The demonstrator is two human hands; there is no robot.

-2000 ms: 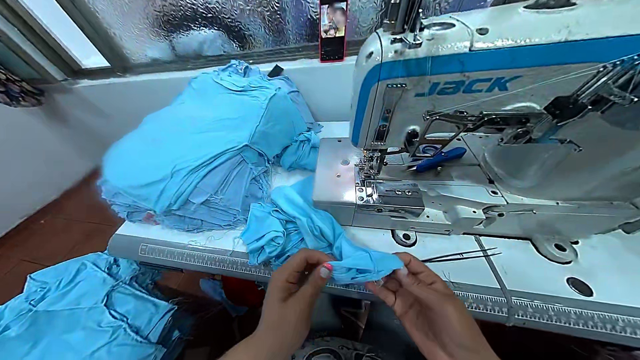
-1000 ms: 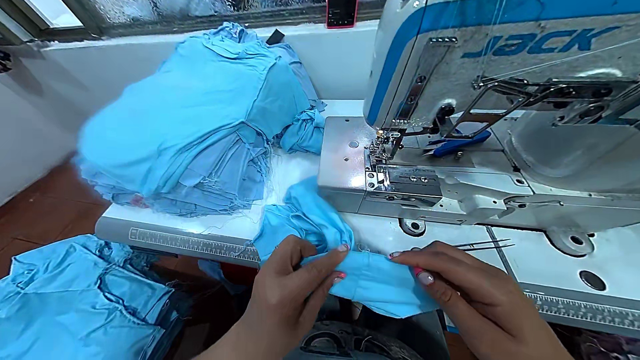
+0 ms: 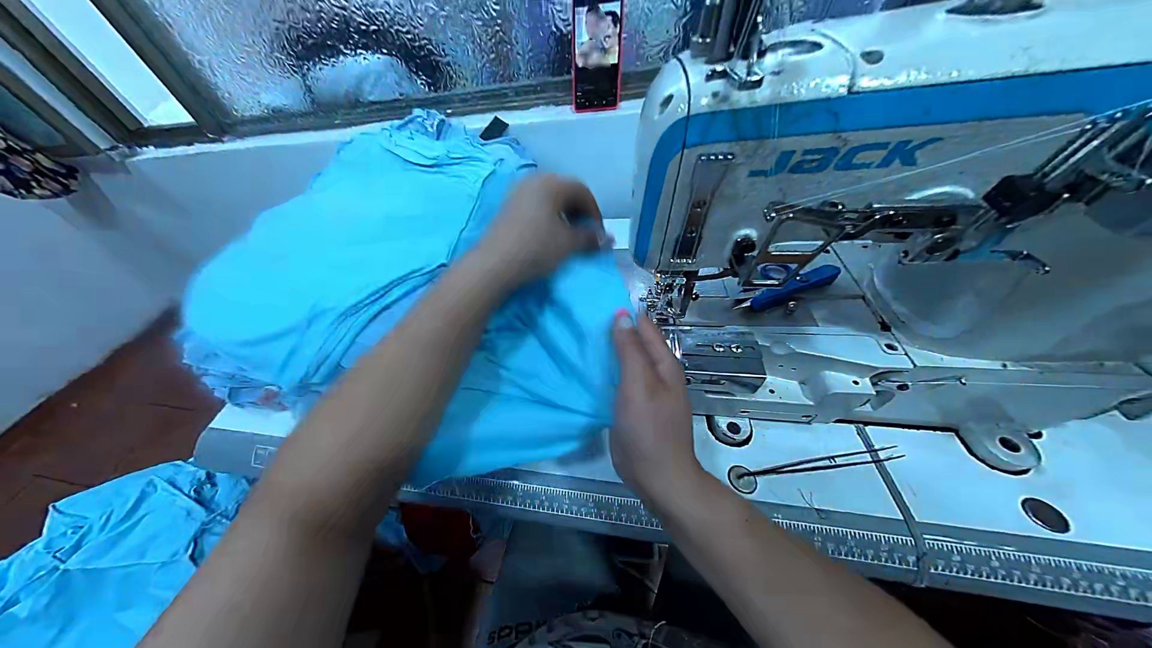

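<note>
A light blue fabric piece (image 3: 531, 387) is stretched between my hands, just left of the needle area of a Jack industrial sewing machine (image 3: 864, 153). My left hand (image 3: 549, 220) is raised at the piece's upper edge, blurred, its fingers closed on the cloth. Lower down, my right hand (image 3: 652, 396) grips the right edge with the thumb on top. Behind my left forearm lies a tall pile of light blue garments (image 3: 342, 243). The presser foot (image 3: 670, 297) is partly hidden by the cloth and my right fingers.
Metal tweezers (image 3: 819, 463) lie on the white table near its ruler-marked front edge (image 3: 990, 562). Blue-handled thread snips (image 3: 792, 288) rest on the machine bed. More blue garments (image 3: 126, 549) are at lower left, below table level. A phone (image 3: 597, 54) stands at the window sill.
My left hand has moved up and away from the table's front edge, and the cloth is now spread out wider. My right hand has moved up beside the machine's needle area.
</note>
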